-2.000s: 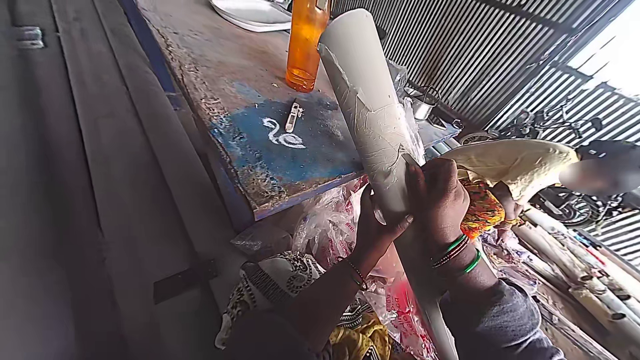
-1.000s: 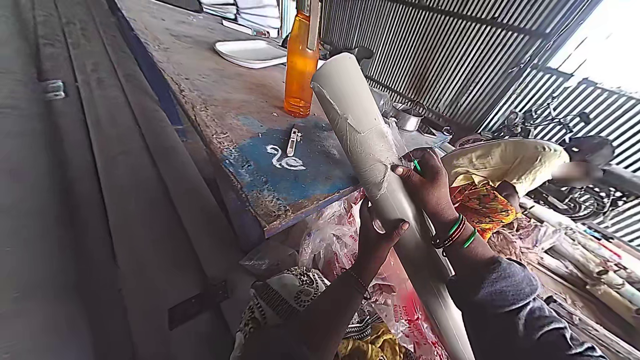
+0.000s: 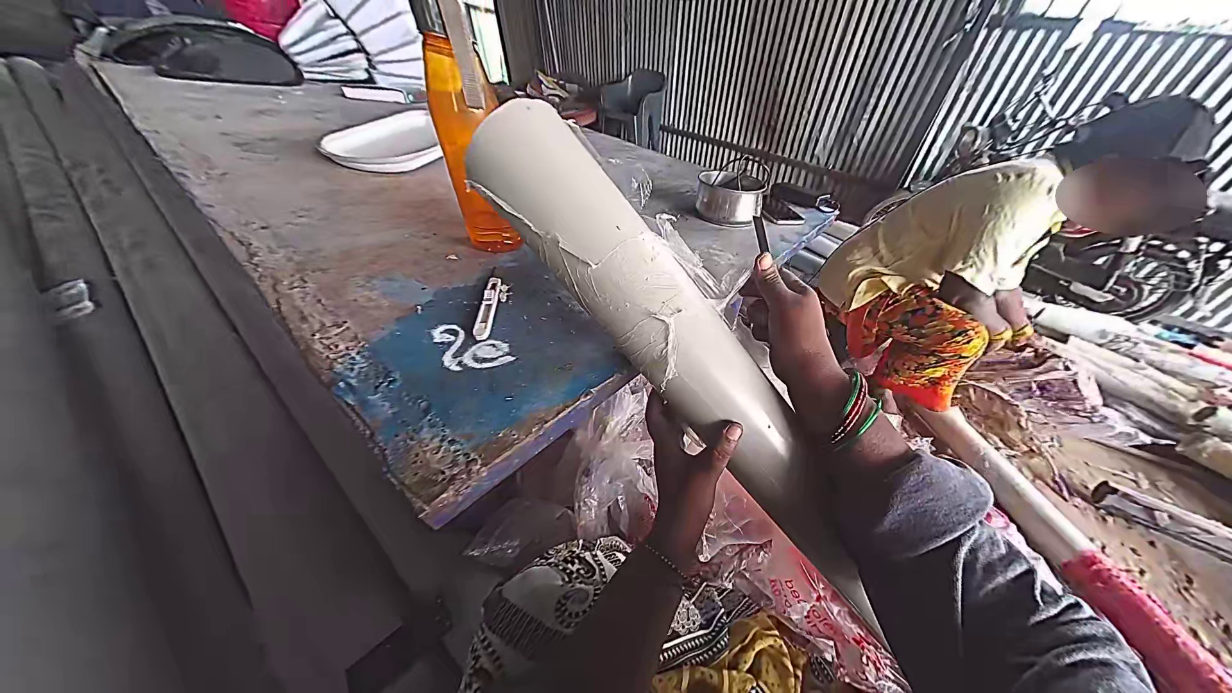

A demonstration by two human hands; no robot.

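Note:
A thick pale grey tube or roll [image 3: 674,337], with torn clear film wrapped about its upper part, slants from my lap up over the table corner. My left hand [image 3: 685,462] supports it from below at mid-length, thumb spread on its side. Beside the tube on the right, my right hand [image 3: 789,318] grips a thin dark tool [image 3: 760,234] that points upward; its kind I cannot tell. Crumpled clear plastic [image 3: 616,462] hangs under the tube. On the table's blue patch lies a small white-handled tool [image 3: 488,308], perhaps a cutter.
The worn table [image 3: 279,192] carries an orange bottle [image 3: 491,217], a white tray [image 3: 380,144] and a steel pot [image 3: 731,197]. At the right a person [image 3: 953,231] bends over near long pipes or rolls [image 3: 1011,481]. A motorcycle [image 3: 1136,274] stands behind by the corrugated wall.
My right hand has come off the tube and now holds the dark tool upright beside it. My left hand stays at the tube. The view has shifted to show more of the table.

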